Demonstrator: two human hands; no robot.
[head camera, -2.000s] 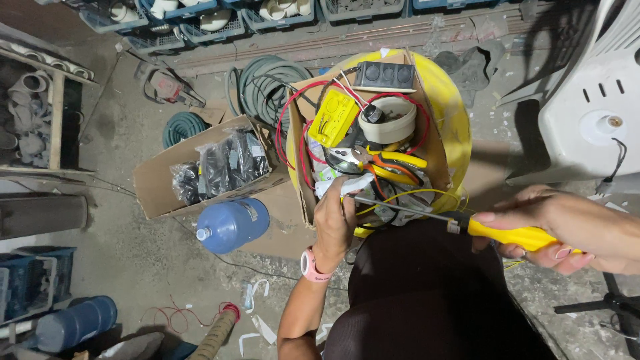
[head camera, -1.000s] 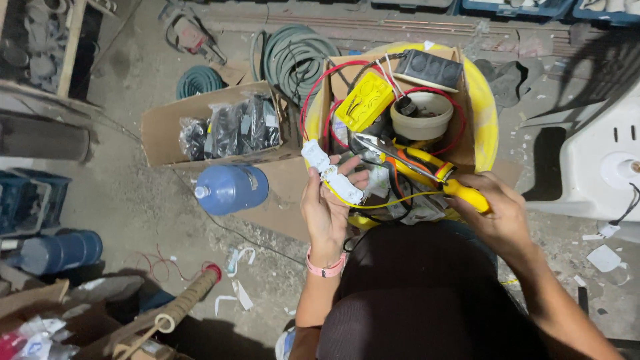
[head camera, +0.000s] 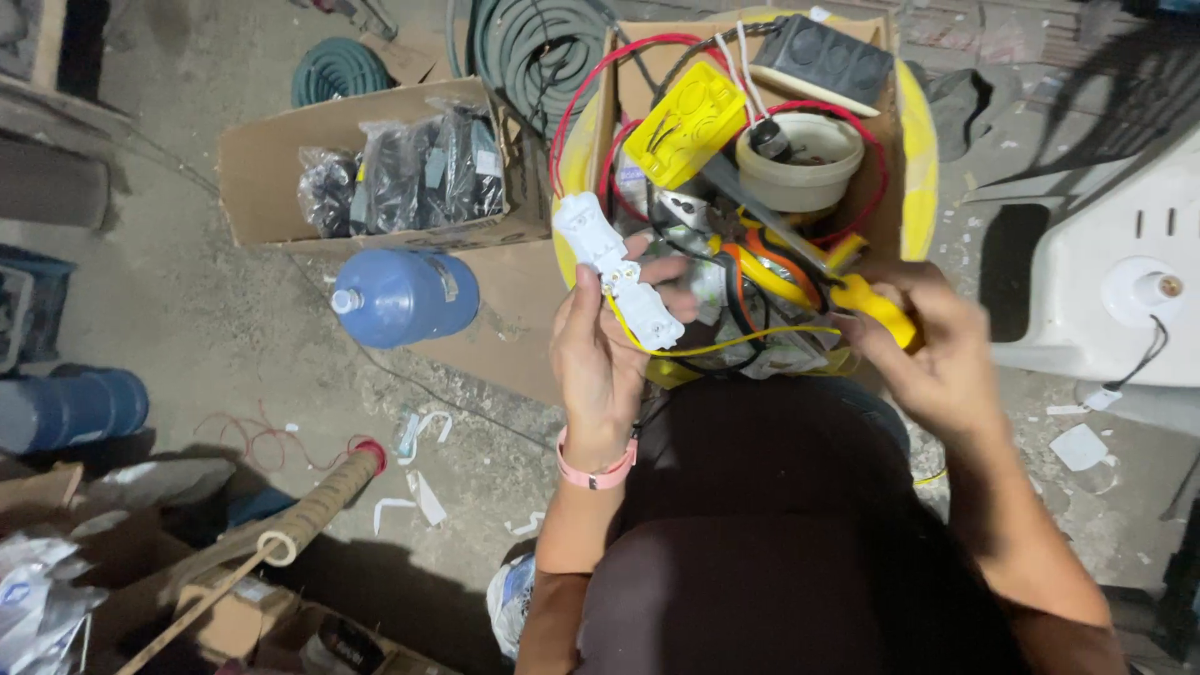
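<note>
My left hand (head camera: 609, 337) holds a white plastic electrical fitting (head camera: 619, 272) with red and yellow wires attached. My right hand (head camera: 928, 347) grips the yellow handle of a screwdriver (head camera: 874, 305), its shaft pointing up and left over an open cardboard box (head camera: 891, 187). In that box are a yellow electrical box (head camera: 684, 125), a grey socket block (head camera: 823, 62), a round whitish tub (head camera: 802, 173) and pliers with yellow-orange handles (head camera: 769, 272). A yellow wire (head camera: 731, 347) runs from the fitting toward my right hand.
Left of the box stand a carton of plastic-wrapped parts (head camera: 356, 117) and a blue water jug (head camera: 408, 295). Coiled grey hose (head camera: 544, 56) lies behind. A white plastic chair (head camera: 1116, 272) is at the right; a cardboard tube (head camera: 328, 497) is at lower left.
The screwdriver, earlier pointing at the fitting in my left hand, now points up over the box. My left hand has opened out under the fitting, which shows more fully.
</note>
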